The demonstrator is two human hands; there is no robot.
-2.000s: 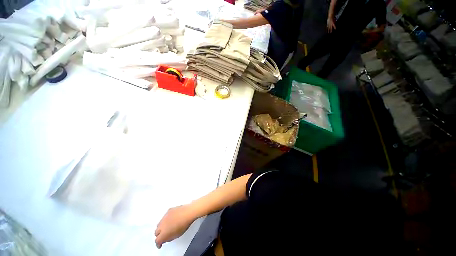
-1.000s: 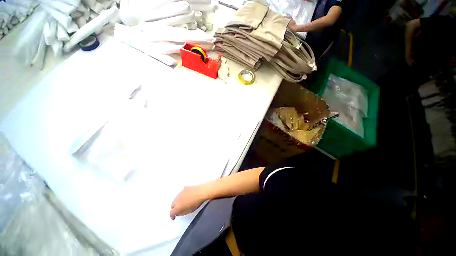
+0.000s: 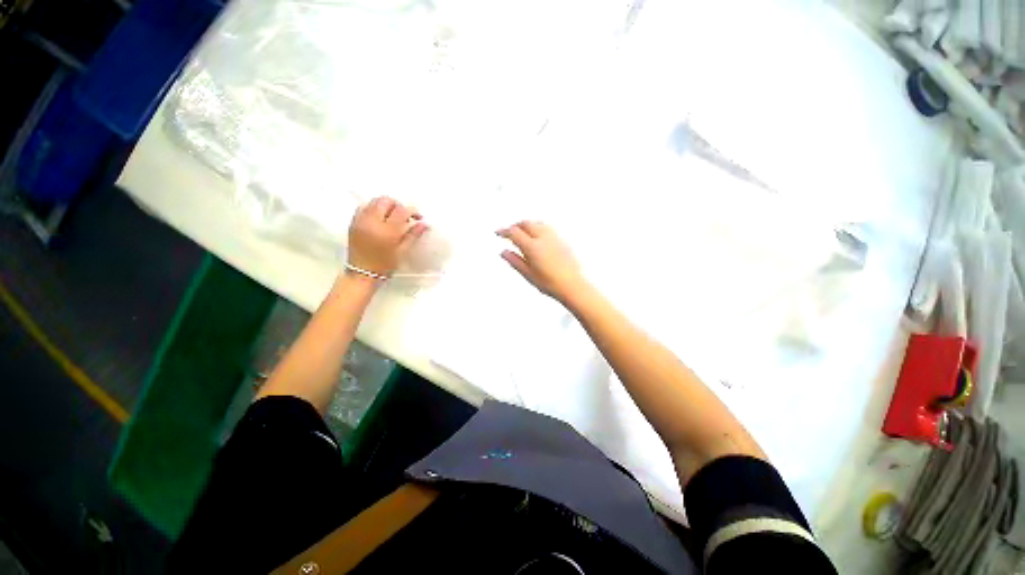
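Note:
My left hand (image 3: 386, 235) has curled fingers closed on a glossy clear poly bag (image 3: 424, 257) near the table's front edge. The glare hides how much of the bag it holds. My right hand (image 3: 542, 257) is just right of it, with its fingers spread and nothing seen in it. A pile of crinkled poly bags (image 3: 270, 101) lies beyond and left of my left hand. A faint pale bag in white wrapping (image 3: 804, 298) lies on the white board (image 3: 629, 225) to the right, washed out by glare.
At right are a red tape dispenser (image 3: 924, 388), a yellow tape roll (image 3: 881, 514), stacked taupe bags (image 3: 955, 489), white rolls (image 3: 964, 258) and a dark tape roll (image 3: 927, 92). A green crate (image 3: 169, 416) stands below the table, left. Blue crates (image 3: 141, 62) are far left.
The view has swung left, so the dispenser and taupe bags now show at the right. Both hands are in view, and my left hand is closed on a poly bag.

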